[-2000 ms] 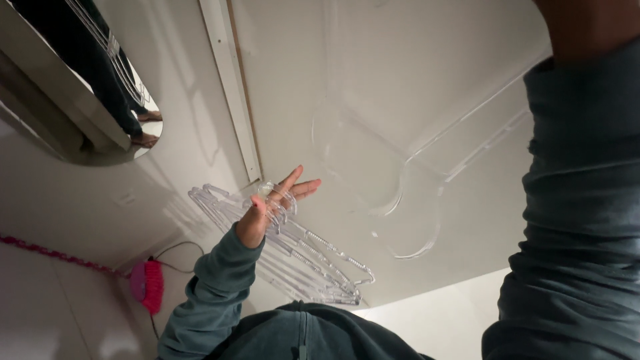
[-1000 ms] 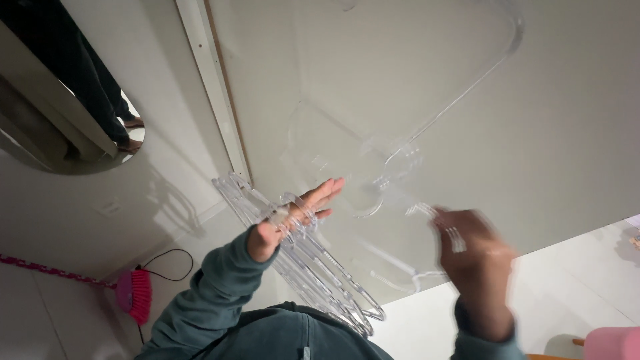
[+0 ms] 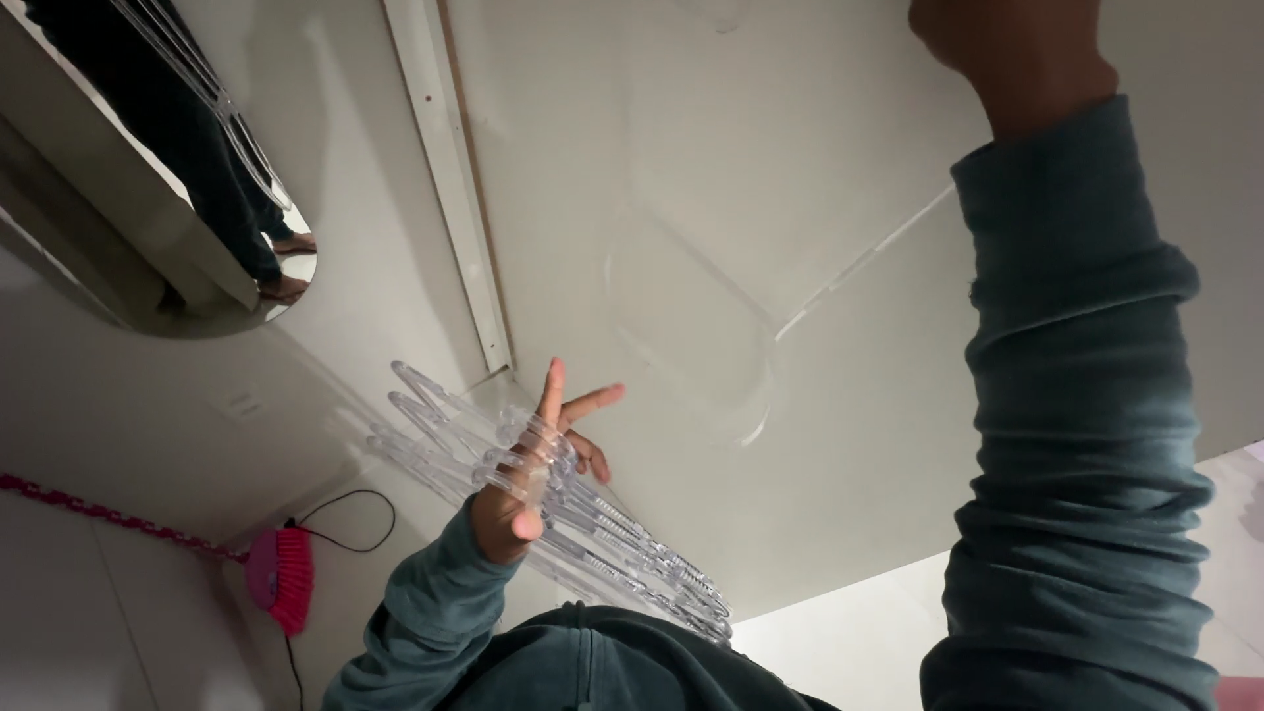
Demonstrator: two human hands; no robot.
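Several clear plastic hangers [image 3: 632,553] dangle by their hooks around my left hand [image 3: 548,454], whose fingers are spread. My right hand [image 3: 1017,49] is raised at the top right and partly cut off by the frame's edge; its fingers are hidden. Another transparent hanger [image 3: 869,257] shows faintly against the pale panel, one bar of it running up toward my right wrist. Whether my right hand holds it cannot be seen.
An oval mirror [image 3: 227,197] on the left wall reflects legs and hangers. A pink broom [image 3: 281,578] with a patterned handle and a black cord [image 3: 390,513] lie lower left. A large pale panel [image 3: 839,444] stands ahead, beside a white strip [image 3: 449,178].
My right hand has risen from beside the hangers at lower right to the top right. The hangers still hang around my left hand, and its fingers have spread wider.
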